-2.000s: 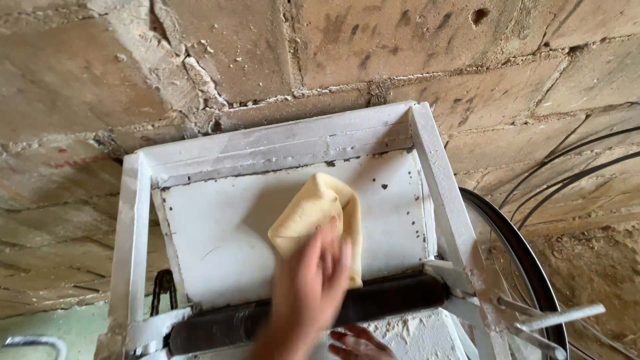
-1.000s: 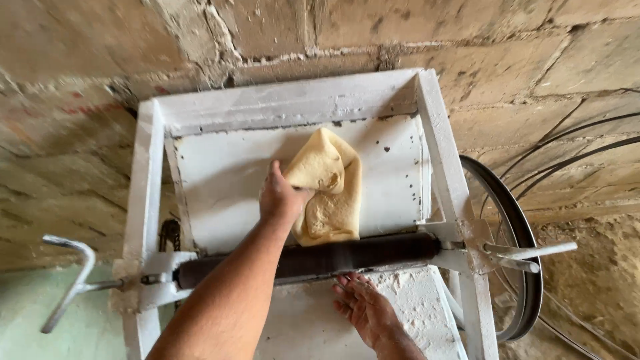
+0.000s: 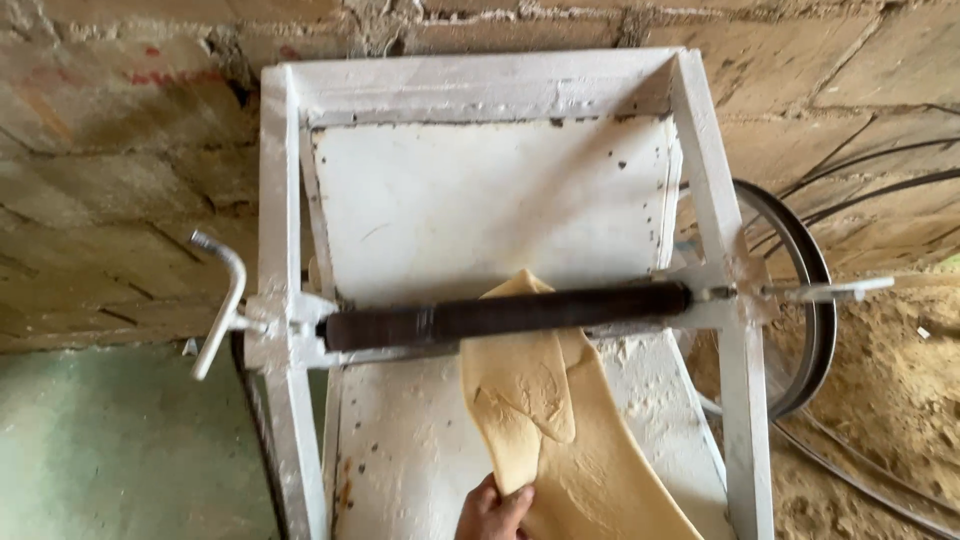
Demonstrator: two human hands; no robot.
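A long, folded sheet of pale dough (image 3: pixel 577 420) passes under the dark roller (image 3: pixel 510 315) of a white-painted hand-built dough sheeter. Its pointed rear end shows just behind the roller, while the front part hangs over the lower white board and runs out of view at the bottom right. A loose flap lies folded on top of it. At the bottom middle, my left hand (image 3: pixel 495 510) pinches the left edge of the dough between thumb and fingers. My right hand is out of view. The roller looks blurred.
The white metal frame (image 3: pixel 281 195) stands against a block wall (image 3: pixel 787 60). A bent crank handle (image 3: pixel 221 307) sticks out at left, a metal bar handle (image 3: pixel 832 289) at right, beside a large wheel (image 3: pixel 821 330). Flour or dough bits lie on the lower board (image 3: pixel 397 450). Black cables hang at right.
The dough, earlier bunched on the rear board, now lies mostly in front of the roller. My left hand has come from the rear board to the front, and my right hand has left the view.
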